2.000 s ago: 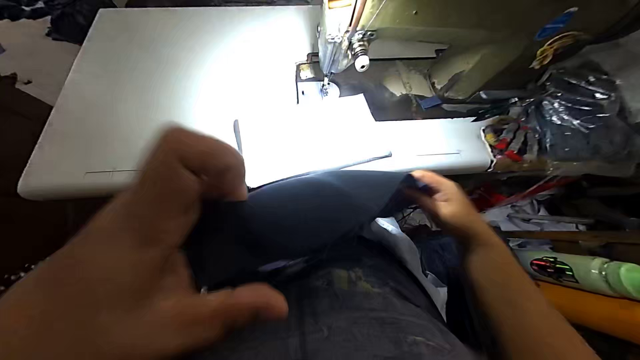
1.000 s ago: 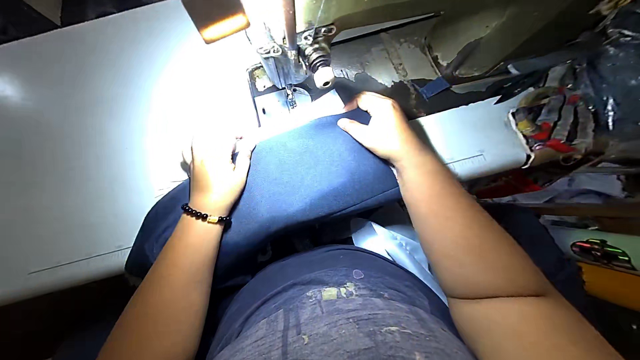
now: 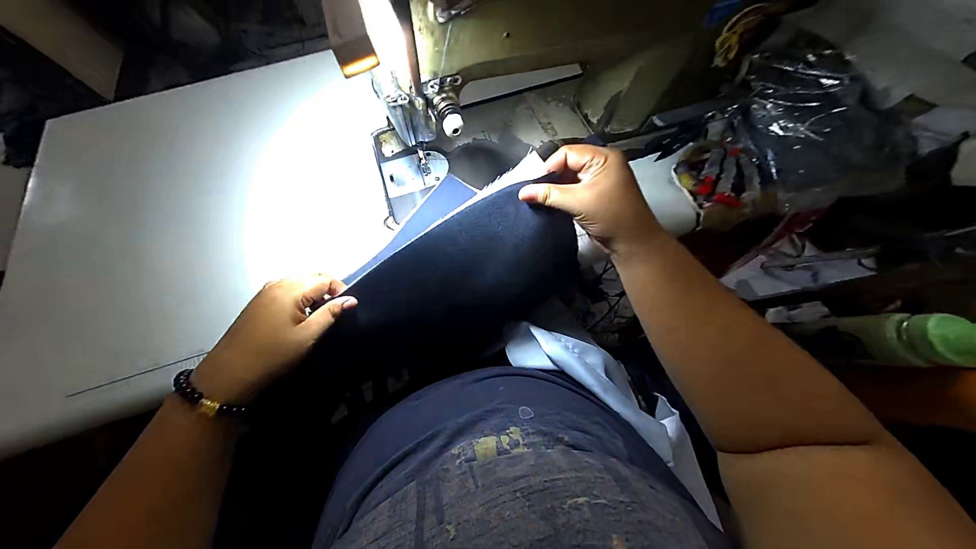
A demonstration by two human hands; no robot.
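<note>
Dark blue fabric (image 3: 457, 267) hangs between my hands over the near edge of a white sewing table. My left hand (image 3: 278, 328), with a beaded bracelet at its wrist, pinches the fabric's edge between thumb and fingers. Higher up on the right, my right hand (image 3: 598, 194) pinches the other end of that edge, where a frayed white layer (image 3: 522, 171) shows. A folded blue flap lies behind the edge, close to the needle plate. Just beyond is the sewing machine's needle and presser foot (image 3: 424, 158), lit by a lamp; the fabric is not under it.
The white tabletop (image 3: 152, 206) extends to the left. At the right are a container of coloured bits (image 3: 720, 179), a clear plastic bag (image 3: 808, 114) and a green bottle (image 3: 930, 339). Light cloth (image 3: 579, 358) hangs beside my lap.
The fabric, which lay across the table front at the presser foot one second ago, is now lifted by its edge and tilted. My left hand has moved nearer to me.
</note>
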